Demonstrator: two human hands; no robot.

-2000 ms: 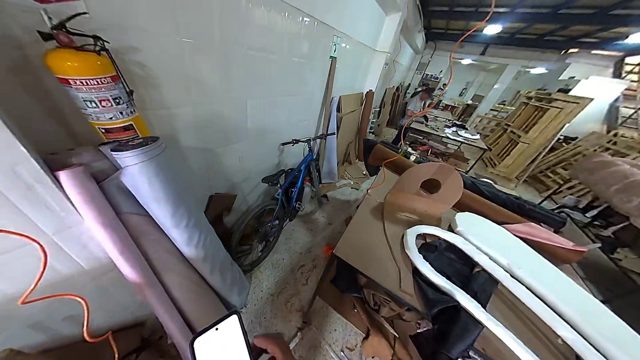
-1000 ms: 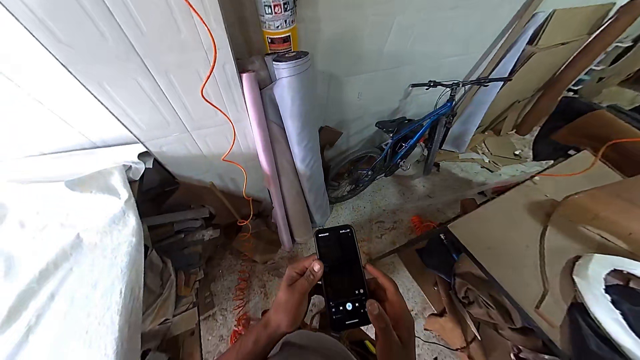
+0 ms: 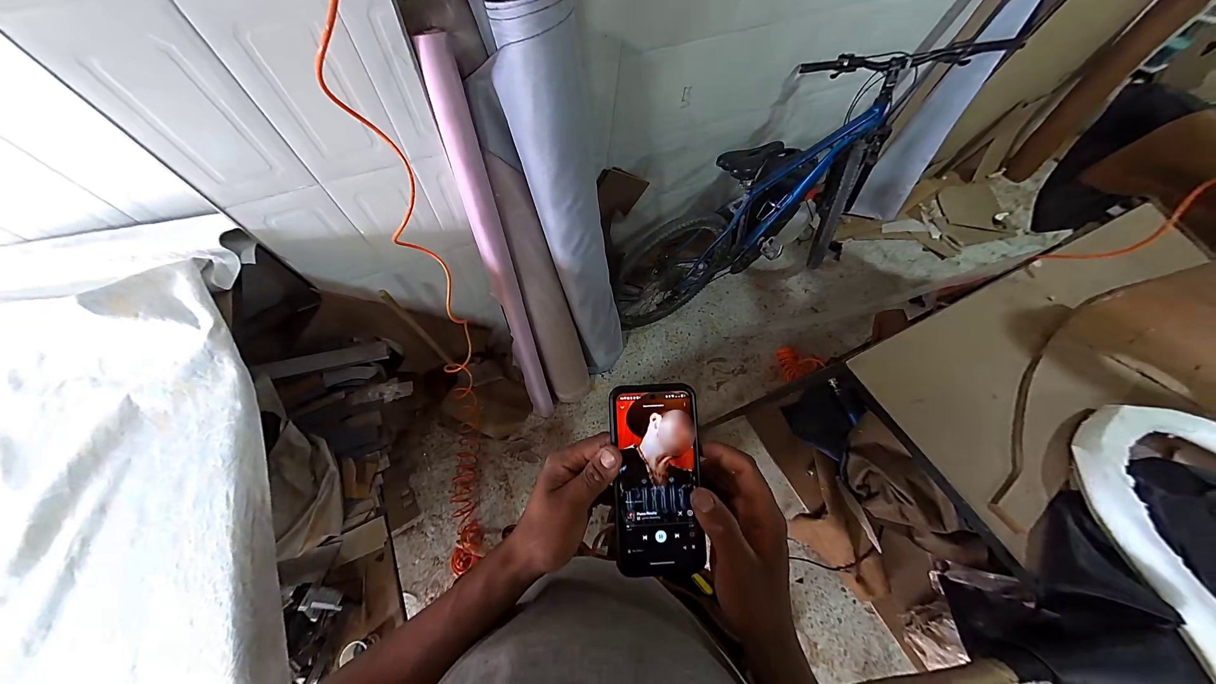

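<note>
A black smartphone (image 3: 656, 481) is upright in front of my body, its lit screen showing a picture above playback controls. My left hand (image 3: 566, 496) grips its left edge, the thumb lying at the screen's side. On the right edge, my right hand (image 3: 743, 522) holds it too, with the thumb near the lower part of the screen. The fingers behind the phone are hidden.
Fabric rolls (image 3: 556, 180) lean on the wall beside a blue bicycle (image 3: 807, 171). An orange coiled air hose (image 3: 465, 475) hangs to the floor. White cloth (image 3: 123, 456) covers something at left. At right stands a table (image 3: 959, 380) with a white foam-like ring (image 3: 1107, 475).
Two seconds ago the phone was at the lower edge; both hands have held it since one second ago. Its dark screen now shows a picture. The view has turned left and down.
</note>
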